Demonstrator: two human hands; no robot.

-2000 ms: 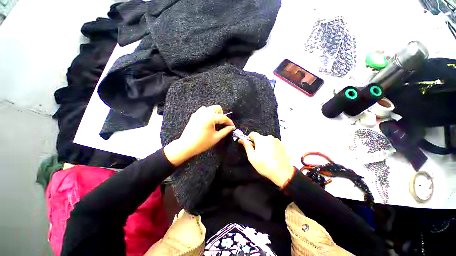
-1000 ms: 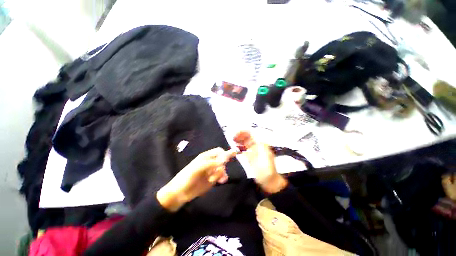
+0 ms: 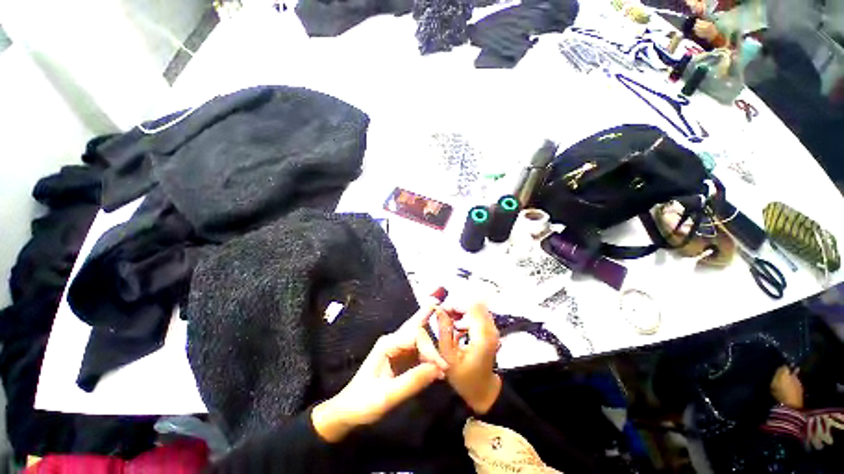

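The dark nubby jacket (image 3: 268, 305) lies over my lap and the table edge, with a small white label (image 3: 333, 311) showing on it. My left hand (image 3: 384, 378) is right of the label, thumb and fingers meeting my other hand. My right hand (image 3: 474, 356) is curled round a small reddish item (image 3: 439, 294), whose tip shows above the fingers. The rest of it is hidden, so I cannot tell what it is. No needle or thread can be made out. Dark beaded trim (image 3: 537, 329) lies just right of my right hand.
More dark garments (image 3: 264, 157) lie at left. A phone (image 3: 418, 208), two black thread cones (image 3: 489, 225), a metal flask (image 3: 535, 173) and a black bag (image 3: 620, 176) are ahead and right. Black-handled scissors (image 3: 768, 278) and a tan tape ring (image 3: 639, 311) lie farther right. Another person's hand (image 3: 788, 385) shows at lower right.
The view has swung right and up, showing more table. My hands have left the jacket's middle and come together at its right side. The reddish item now shows at my right hand.
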